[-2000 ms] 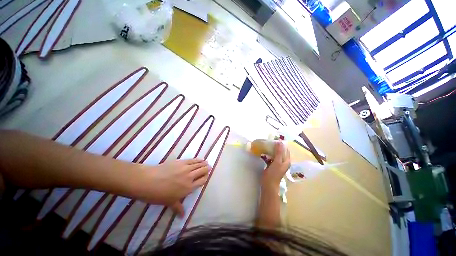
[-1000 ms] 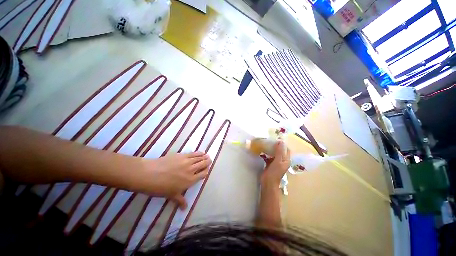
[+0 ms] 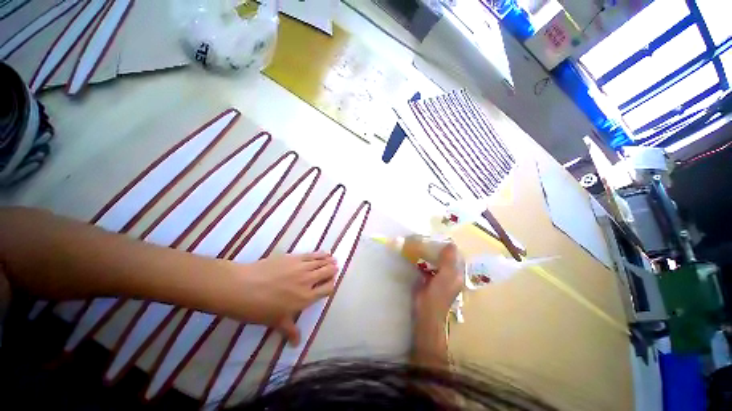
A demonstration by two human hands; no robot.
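Note:
Several long pointed strap pieces (image 3: 180, 187) lie fanned in a row, pale white-lavender with dark red-brown rims. My left hand (image 3: 293, 290) lies flat across the pieces nearest the right end, fingers on the last ones, palm down, gripping nothing. My right hand (image 3: 442, 273) is closed around a glue bottle (image 3: 416, 248) with amber content, lying sideways. Its yellow nozzle points left, just right of the last strap's tip and above the table. My right palm and part of the bottle are hidden by the fingers.
Spare white bottles (image 3: 491, 270) lie right of my right hand. Beyond are a striped set (image 3: 465, 144), a dark blade-like strip (image 3: 393, 143), a yellow stained board (image 3: 301, 64) and a crumpled plastic bag (image 3: 233, 38). Coiled strips (image 3: 24, 128) sit at the left, more straps (image 3: 100, 44) at the upper left.
The view shifts slightly between frames. My left hand stays on the straps. My right hand keeps hold of the bottle, which stays near the last strap's tip with only a small change of angle.

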